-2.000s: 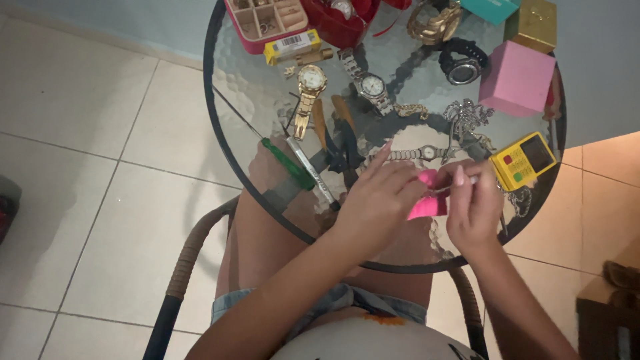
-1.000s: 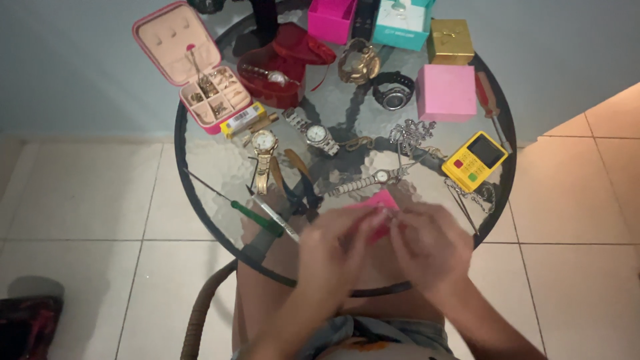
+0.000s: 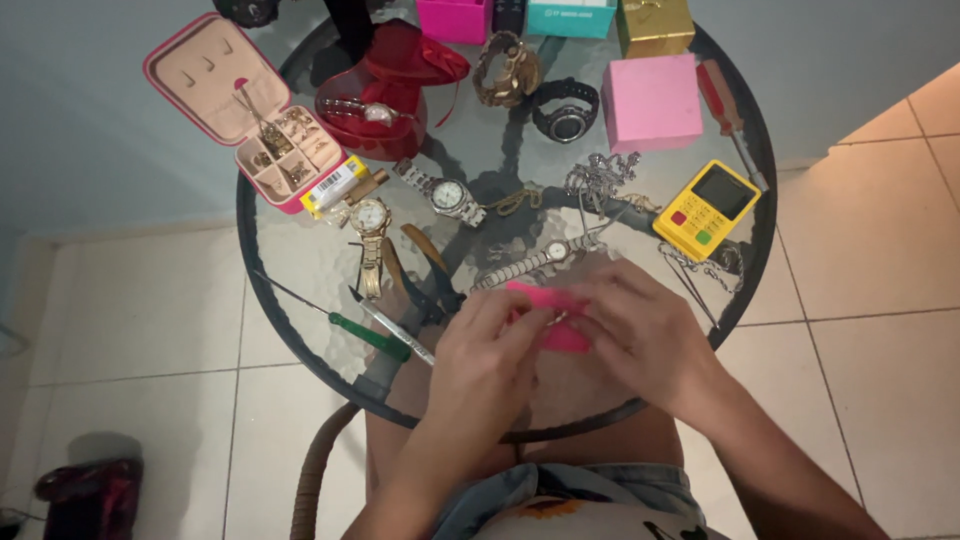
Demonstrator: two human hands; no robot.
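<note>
Over the near part of the round glass table, my left hand [image 3: 487, 352] and my right hand [image 3: 645, 337] meet at a bright pink piece of cloth or paper [image 3: 566, 337]. Fingers of both hands pinch a small shiny metal item [image 3: 556, 316] above it; blur hides its exact kind. Just beyond lies a silver-toned wristwatch [image 3: 556, 251]. Pliers with tan handles [image 3: 427, 277], a silver pen-like tool [image 3: 394, 326] and a green-handled screwdriver [image 3: 367, 335] rest left of my left hand. Tweezers [image 3: 694, 292] and a chain [image 3: 739, 270] lie beyond my right hand.
An open jewelry case [image 3: 244, 161], a red heart-shaped box [image 3: 375, 146], several watches and boxes, including a pink box [image 3: 652, 101], stand toward the far side. A yellow card reader [image 3: 707, 210] and red-handled screwdriver [image 3: 724, 101] are at the right. The table's dark rim [image 3: 337, 382] curves around.
My hands stay together at the pink piece, with the fingers shifted around it. The view has moved, now showing the open jewelry case and more of the table's far side.
</note>
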